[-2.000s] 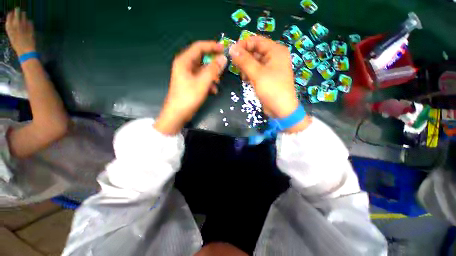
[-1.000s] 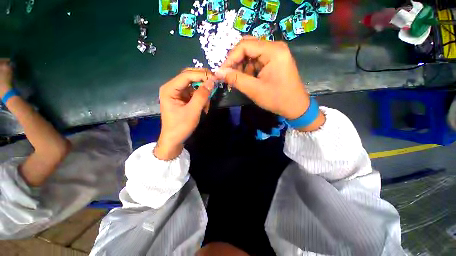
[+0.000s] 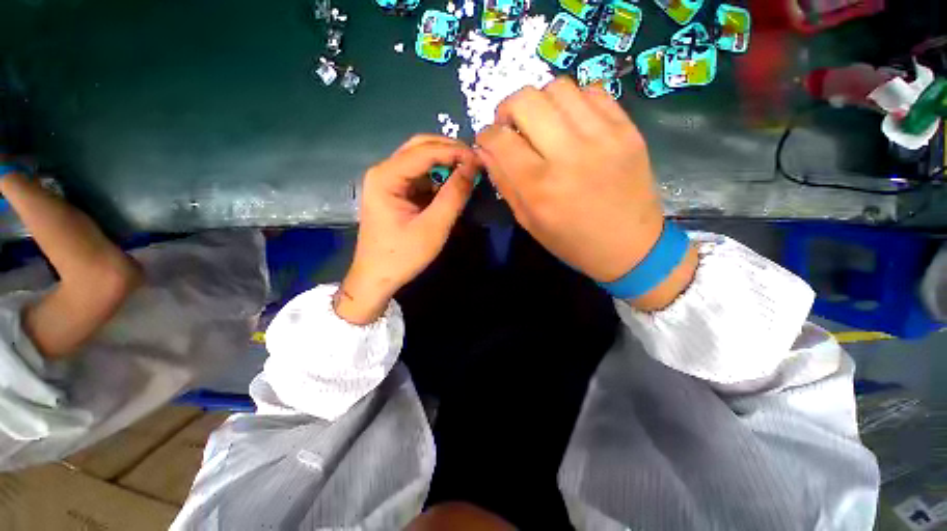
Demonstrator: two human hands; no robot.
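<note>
My left hand (image 3: 407,223) holds a small teal-edged printed module (image 3: 442,174) between thumb and fingers, mostly hidden by them. My right hand (image 3: 576,176) has its fingertips pinched at the module's right edge. Whether a small part is between the right fingertips cannot be seen. A loose heap of tiny white parts (image 3: 498,78) lies just beyond both hands. Several modules with teal edges and yellow-green centres (image 3: 562,40) lie around and right of the heap. A few silvery parts (image 3: 327,71) lie to its left.
The green mat (image 3: 187,104) ends at a grey bench edge (image 3: 727,187) near my hands. At the right are a black cable (image 3: 831,185), a syringe with red fluid (image 3: 839,83) and green cap (image 3: 922,114), and a red bin (image 3: 831,8). Another person's arm (image 3: 68,244) is at the left.
My hands came back from over the modules to the bench edge with a module. The view shifted downward, then slightly left. My right hand has turned further over the fingertips.
</note>
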